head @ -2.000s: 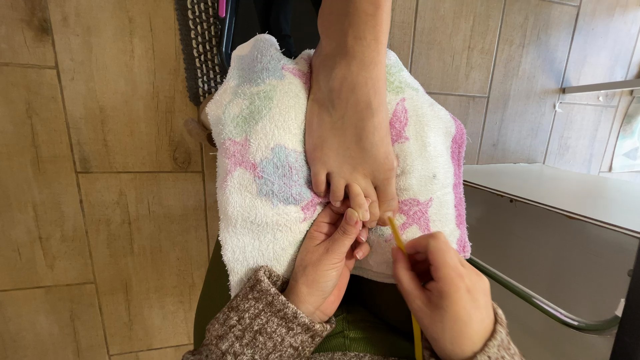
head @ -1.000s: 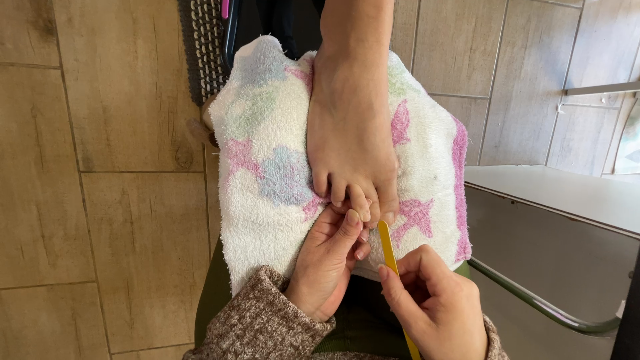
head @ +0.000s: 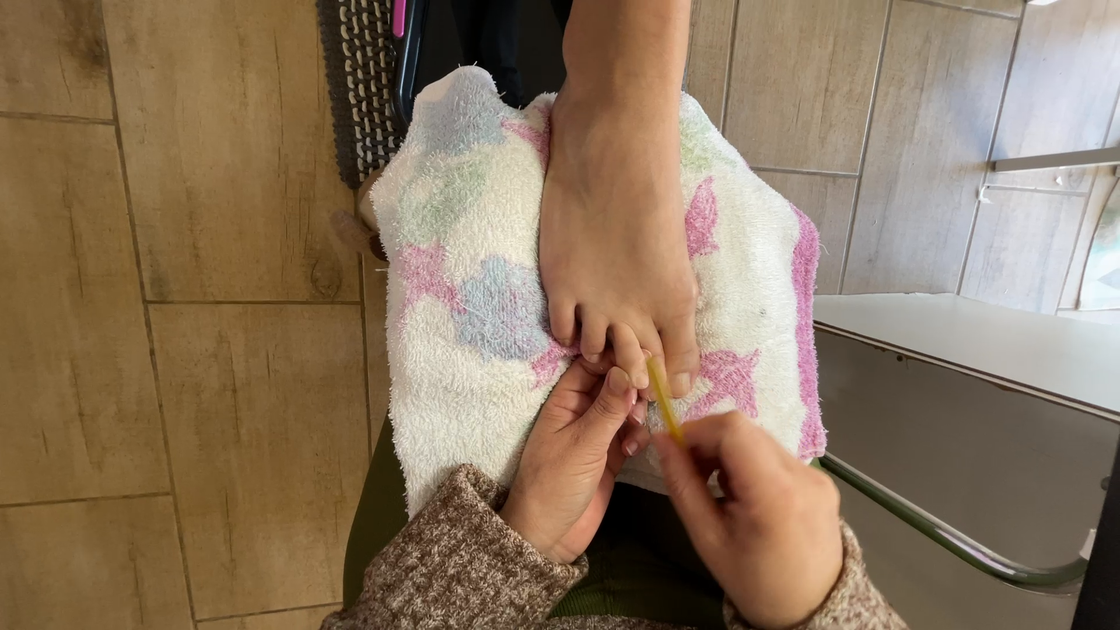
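Another person's bare foot [head: 618, 227] rests on a patterned terry towel [head: 455, 385] laid across my lap. With its thumb and fingertips, my left hand [head: 577, 446] grips a middle toe [head: 629, 354] from the underside. My right hand [head: 752, 507] pinches a thin yellow nail file [head: 665, 401], slightly blurred. The file's tip is beside the end of the held toe, between it and the big toe [head: 680, 354]. Most of my left fingers are hidden under the toes, and the file's lower part is hidden by my right hand.
At the right stands a white shelf [head: 980, 350] with a green metal tube [head: 945, 542] below it. A woven dark mat [head: 359, 87] lies behind the towel at upper left. Wood-look floor tiles [head: 245, 437] extend on the left.
The file has moved from beside the big toe's tip, one second ago, left to the toe held by my left hand. My left hand keeps its grip in about the same place.
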